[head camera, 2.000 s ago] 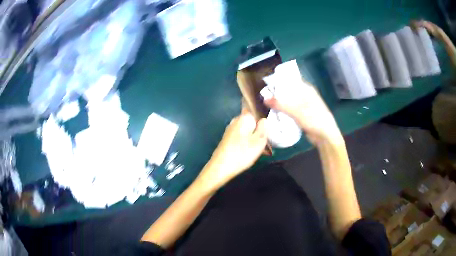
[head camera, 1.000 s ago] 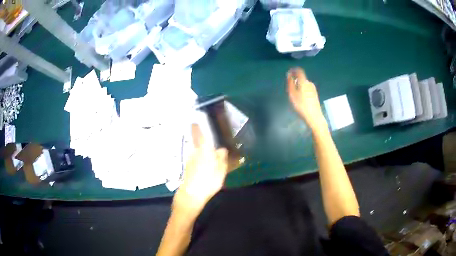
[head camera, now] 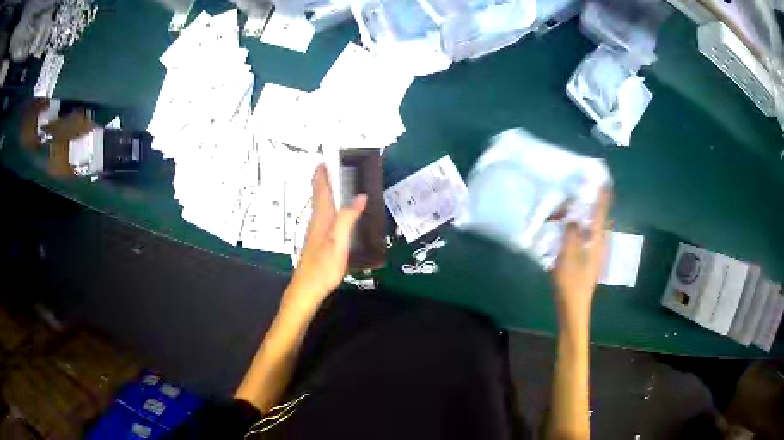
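Observation:
My left hand point(head camera: 327, 228) holds a small retail box point(head camera: 368, 206), its brown inside showing, beside the leaflet heap. My right hand point(head camera: 580, 245) grips a bagged device point(head camera: 520, 193) in crinkled clear plastic, pale bluish-white and blurred, above the green bench. A single leaflet point(head camera: 427, 198) lies between the box and the bagged device. Small white coiled cables point(head camera: 421, 260) lie near the table edge, just right of the box.
A large heap of white leaflets point(head camera: 206, 137) spreads to the left. More bagged devices point(head camera: 609, 90) lie at the back. Finished boxes point(head camera: 709, 288) stand at the right; a white card point(head camera: 622, 259) lies beside them. Open boxes point(head camera: 107, 150) are at far left. Blue boxes point(head camera: 146, 408) sit below.
My right hand, empty a second ago, now grips a bagged device and is lower and nearer the table edge. My left hand still holds the box. The view has shifted.

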